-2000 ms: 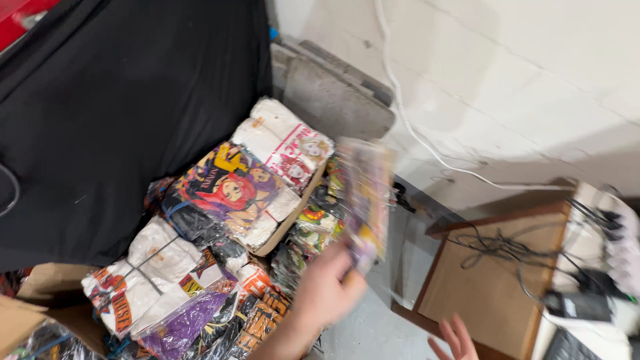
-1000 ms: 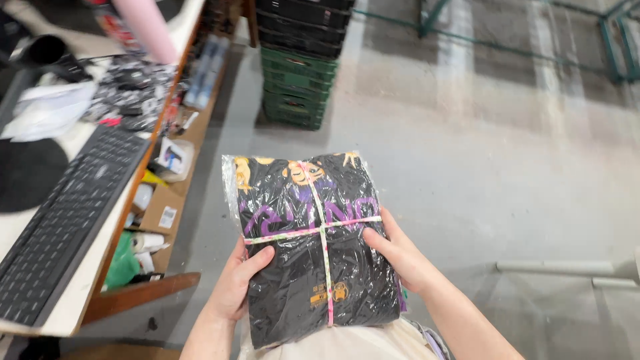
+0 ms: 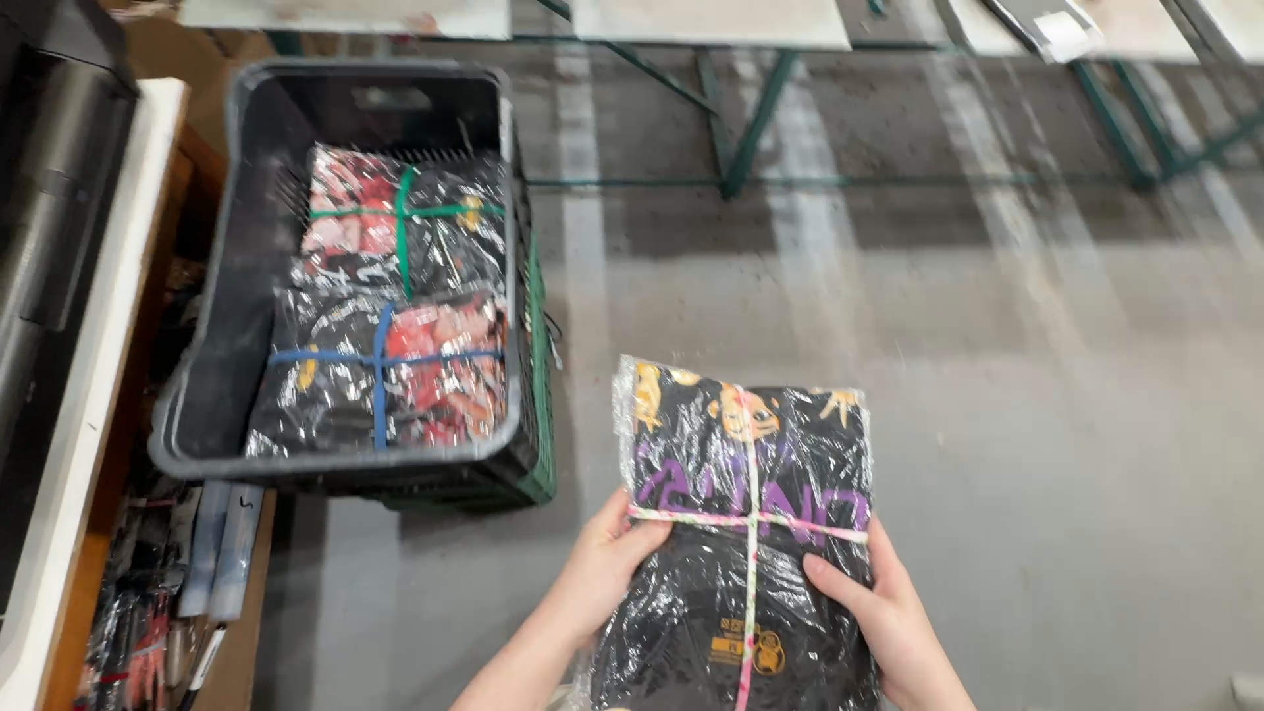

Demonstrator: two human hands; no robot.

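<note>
A bundle of folded black printed shirts in clear plastic, tied crosswise with a pale patterned strip, is between my two hands at the lower centre. My left hand grips its left edge, thumb on top. The right edge is held by my right hand, its thumb also on top. Left of the bundle stands a black plastic crate. Inside it lie a bagged bundle tied with a green strip and a nearer one tied with a blue strip, both black with red and pink prints.
A green crate is beneath the black one. On the left runs a white table edge, with bagged goods and rolled plastic below. Pale boards on a green metal frame cross the top. Grey floor spreads at right.
Two seconds ago my left hand held a blurred packet near piled bundles; one second ago both hands held the tied black bundle. The view has swung widely, and the inside of the crate now shows.
</note>
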